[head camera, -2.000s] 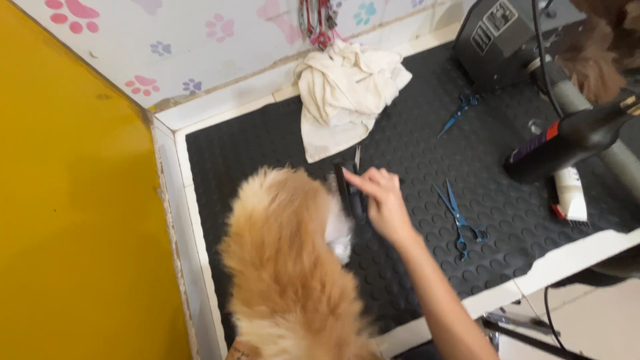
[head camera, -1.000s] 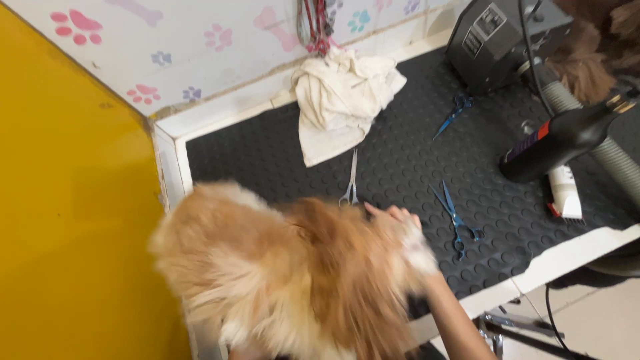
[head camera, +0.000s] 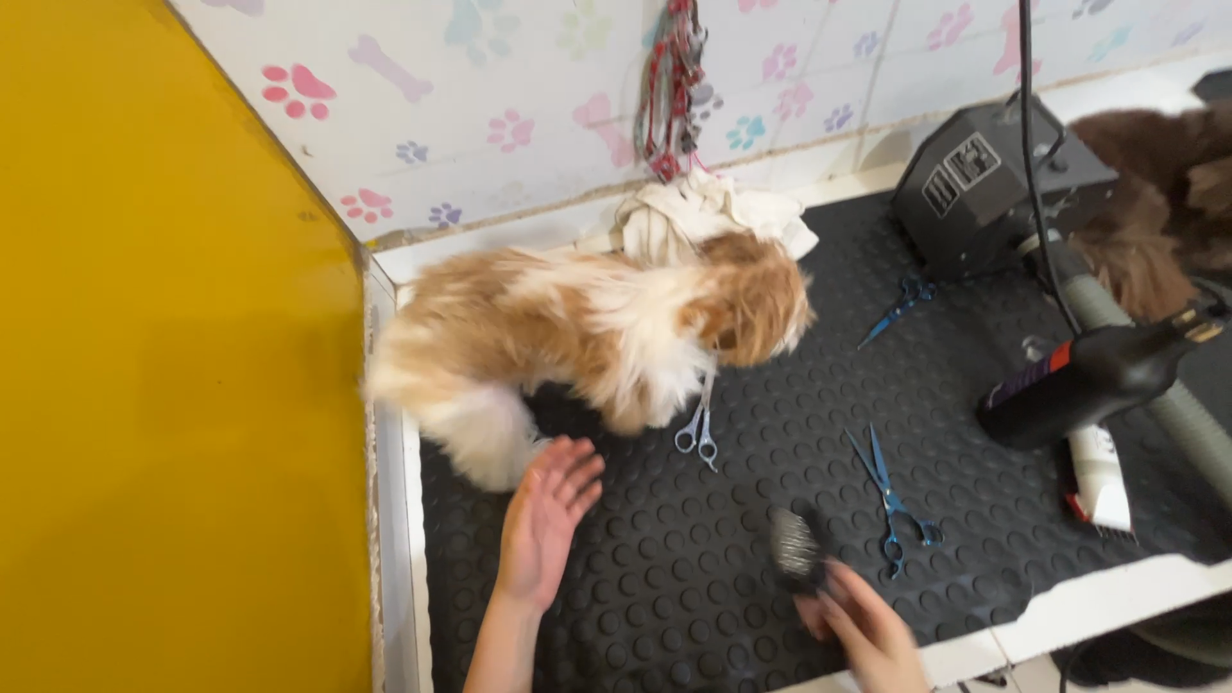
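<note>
A tan and white long-haired dog stands on the black studded rubber mat, side-on along the wall, its head to the right by a cream towel. Just below its hind legs, my left hand is held up with fingers apart, holding nothing. At the lower right, my right hand grips a black pin brush, blurred, its metal pins showing. Silver scissors lie beneath the dog's head. Blue scissors, blades parted, lie right of the brush; a second blue pair lies farther back.
A black grooming dryer with a grey hose stands at the back right. Before it are a black bottle and white clippers. Brown fur shows behind. Red and grey straps hang on the wall; a yellow panel borders the left.
The dog has turned and now stands along the wall, away from my hands. My left hand has come into view, and the brush now shows in my right hand.
</note>
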